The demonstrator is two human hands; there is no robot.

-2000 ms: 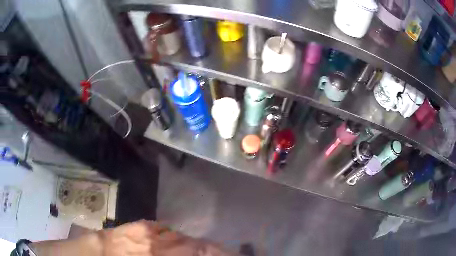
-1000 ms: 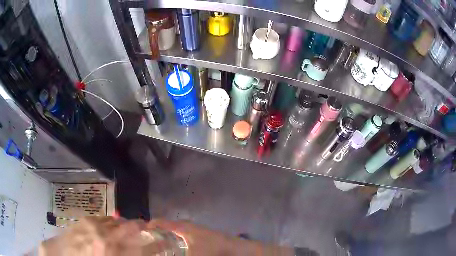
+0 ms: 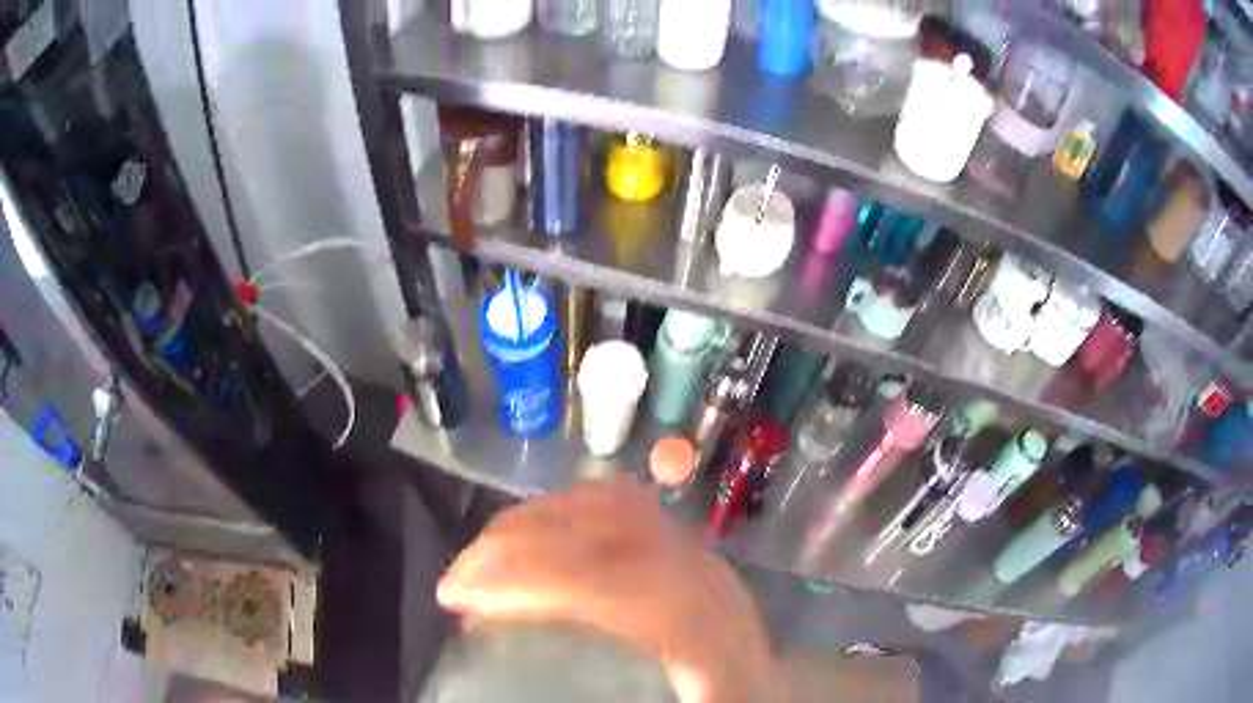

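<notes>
My right hand (image 3: 618,556) is at the bottom centre, blurred, with its arm coming from the lower right. It curls around the far side of a pale grey, rounded object (image 3: 543,666), possibly a drinking bottle, cut off by the bottom edge. The fingertips point left. My left hand is not in view. Just beyond my right hand, an orange-pink round lid (image 3: 672,460) shows at the front of the lower shelf, beside a red flask (image 3: 749,474) and a white cup (image 3: 610,398).
Steel shelves (image 3: 550,245) crowded with bottles and mugs span the view. A blue tumbler (image 3: 520,360) stands on the lower shelf. A dark glossy dispenser front (image 3: 151,289) is at left, with a blue-handled tap (image 3: 55,437) and a slotted drip tray (image 3: 220,611) below.
My right hand has moved from the lower left to the bottom centre, nearer the shelf. The pale object now shows under it. The shelves sit lower in view than one second ago.
</notes>
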